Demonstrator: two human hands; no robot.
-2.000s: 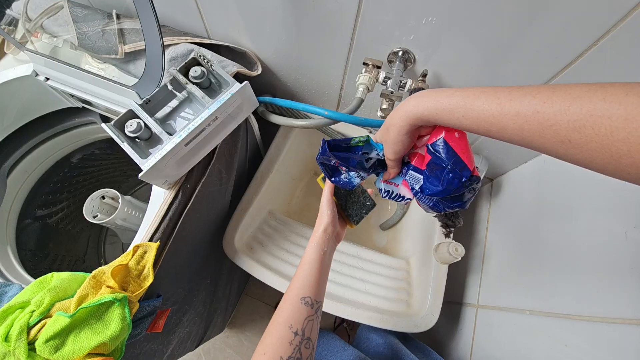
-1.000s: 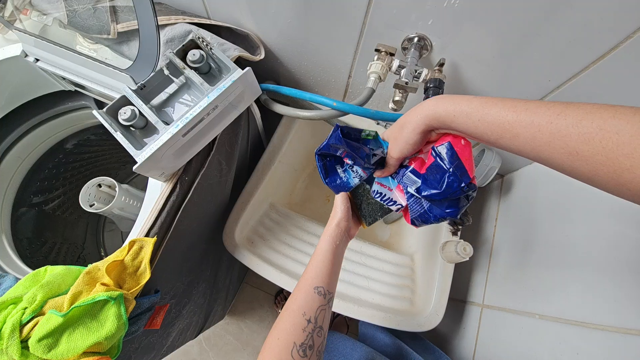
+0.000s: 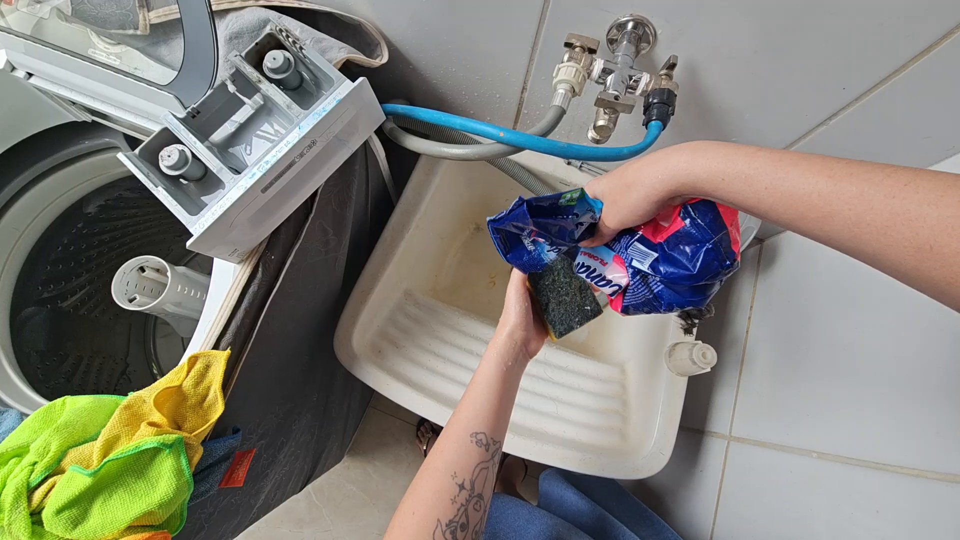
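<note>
Over the white laundry sink (image 3: 420, 345), my left hand (image 3: 523, 319) holds a yellow sponge with a dark scouring side (image 3: 564, 296) facing up. My right hand (image 3: 634, 195) grips the blue and pink plastic bag of washing powder (image 3: 675, 262) near its neck. The bag lies tilted, its crumpled mouth just above the sponge and partly over my left fingertips. Any powder coming out cannot be made out. The ribbed washboard part of the sink lies below my left hand.
At the left stands a top-loading washing machine with its lid raised and a detergent drawer (image 3: 255, 142) on its edge. Green and yellow cloths (image 3: 127, 457) hang over its front. Metal taps (image 3: 622, 75) with a blue hose (image 3: 517, 139) are on the wall behind the sink.
The sponge, partly hidden by the bag a second ago, shows more of its dark side now. Both hands keep their hold.
</note>
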